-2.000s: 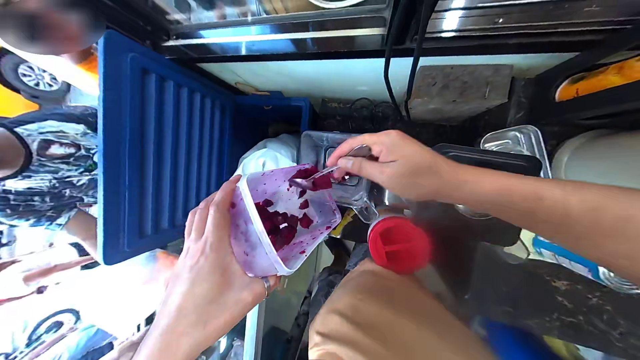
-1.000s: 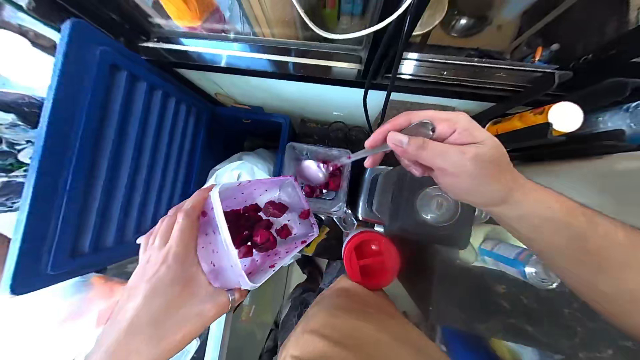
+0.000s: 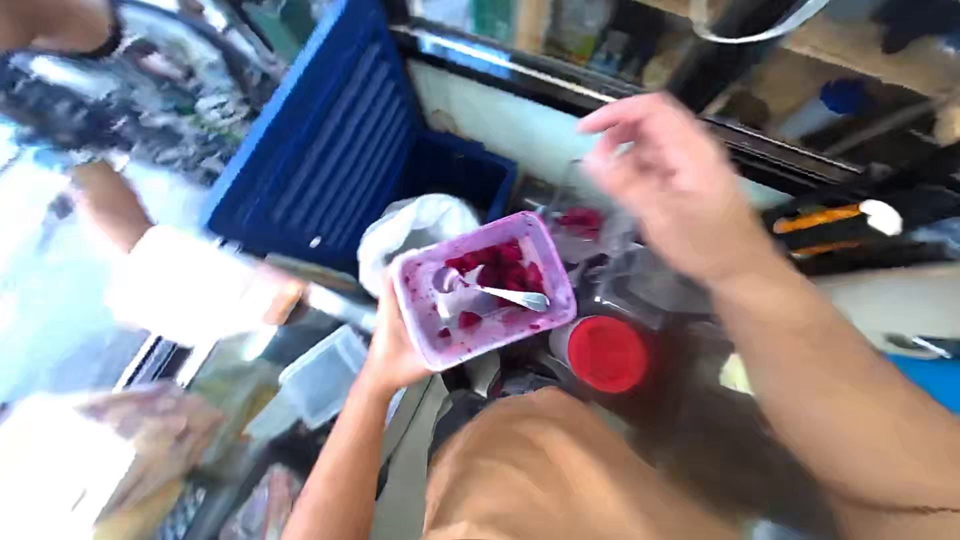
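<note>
My left hand (image 3: pixel 397 337) holds a pinkish-white plastic tub (image 3: pixel 420 330) by its left end. Inside the tub are dark red fruit chunks (image 3: pixel 506 266), and a metal spoon (image 3: pixel 517 295) lies loose across them. My right hand (image 3: pixel 660 165), blurred, is raised to the upper right of the tub with no object visible in it. Below that hand, partly hidden, a clear container holds more red pieces (image 3: pixel 581 221). A jar with a red lid (image 3: pixel 607 354) stands by the tub's lower right corner.
A blue cooler with its ribbed lid (image 3: pixel 337 142) raised stands behind a white plastic bag (image 3: pixel 427 217). A clear plastic container (image 3: pixel 326 375) is at the lower left. At the left is another person's arm (image 3: pixel 112 202). A glass-fronted case edge (image 3: pixel 525 67) runs along the top.
The spoon, in my right hand before, now lies in the tub. My right hand has let go of it and is raised. The tub is now held more level. The view has shifted.
</note>
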